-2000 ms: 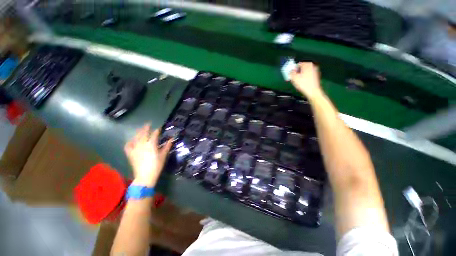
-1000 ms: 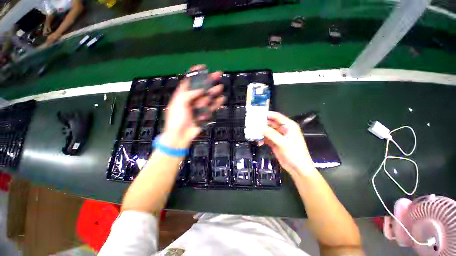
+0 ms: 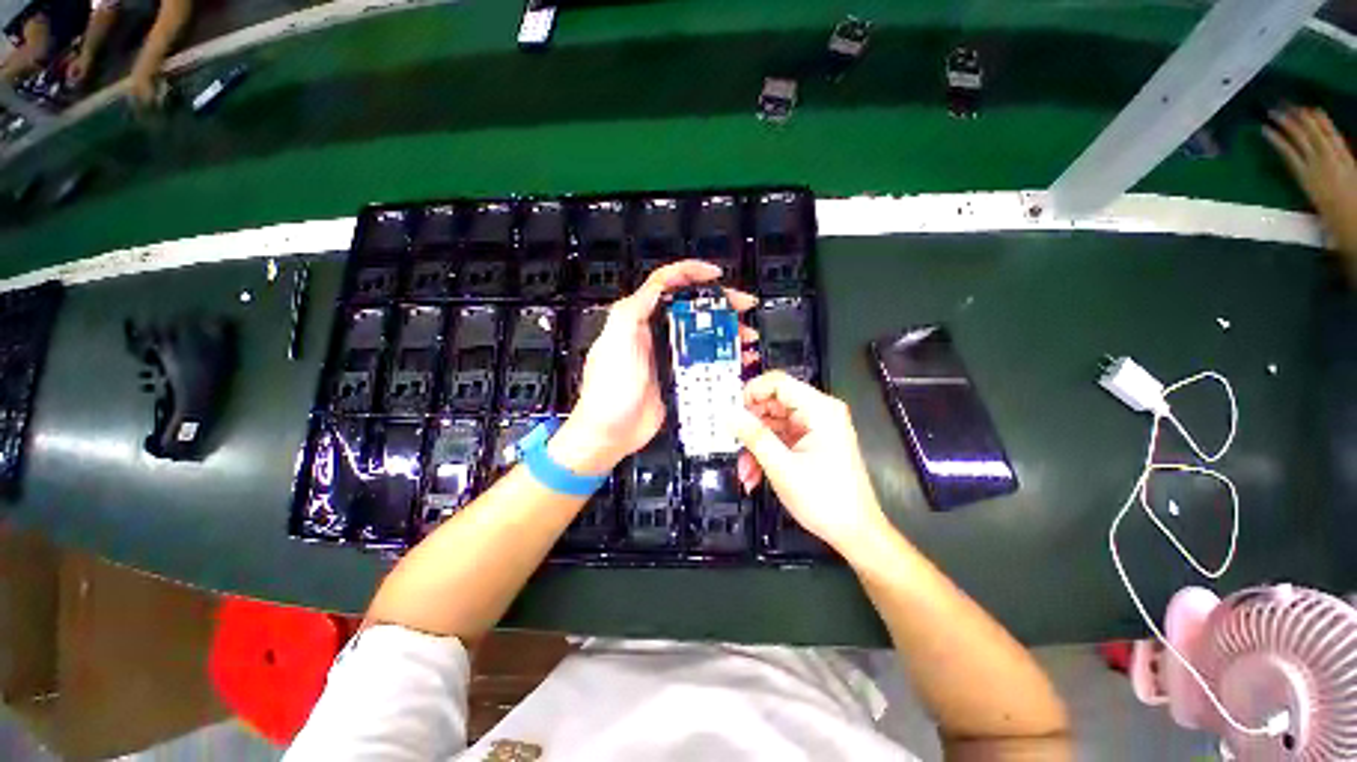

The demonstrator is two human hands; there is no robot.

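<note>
My left hand (image 3: 633,365) holds a black phone housing (image 3: 665,340), mostly hidden behind the circuit board and my fingers. The circuit board (image 3: 706,372), blue at the top with a white keypad area below, lies over the housing, its keypad side facing me. My right hand (image 3: 796,447) has its thumb and fingers at the board's lower right edge. Both hands are above the black blister tray (image 3: 390,465), whose pockets hold black housings; pockets at its lower left are empty.
A dark smartphone (image 3: 944,417) lies right of the tray. Further right are a white charger with cable (image 3: 1134,384) and a pink fan (image 3: 1283,670). A black bundled item (image 3: 191,380) lies left. Small assemblies (image 3: 966,82) sit on the green conveyor (image 3: 655,134). Other people's hands (image 3: 1316,157) show at both upper sides.
My hands have come together over the tray. The board has moved left from apart onto the housing in my left hand. The smartphone now shows fully. Conveyor pieces have shifted left.
</note>
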